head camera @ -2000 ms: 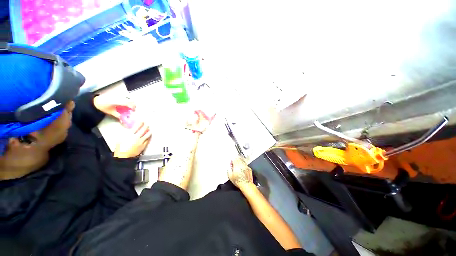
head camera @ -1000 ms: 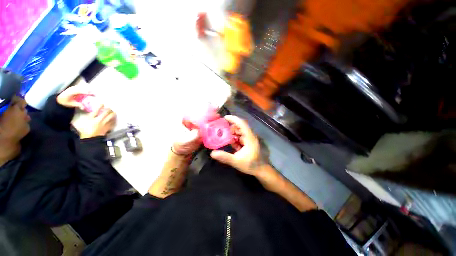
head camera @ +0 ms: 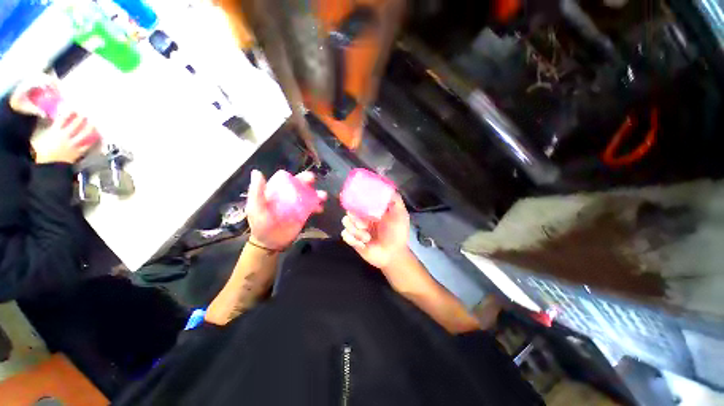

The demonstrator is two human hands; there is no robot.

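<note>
My left hand [head camera: 274, 218] is at the centre, palm up, with a bright pink cloth [head camera: 290, 197] lying in it. My right hand [head camera: 383, 231] is a little to the right and holds another pink cloth-like piece [head camera: 367, 193] at its fingers. The two pink pieces are apart. Both hands are in front of my body, off the white tabletop's right side. The image is blurred, so I cannot tell whether anything is inside the pink pieces.
On the white tabletop [head camera: 179, 158] are grey steel blocks [head camera: 117, 176], a green bottle [head camera: 109, 47] and small dark items [head camera: 237, 127]. Another person's hands [head camera: 67, 136] hold a pink cloth at the left. An orange-and-black machine [head camera: 349, 119] stands ahead; a grey machine ledge is at right.
My view has turned right, and the table has shifted left. My hands were empty at the table, then together around pink cloth; now they are apart, each with a pink piece.
</note>
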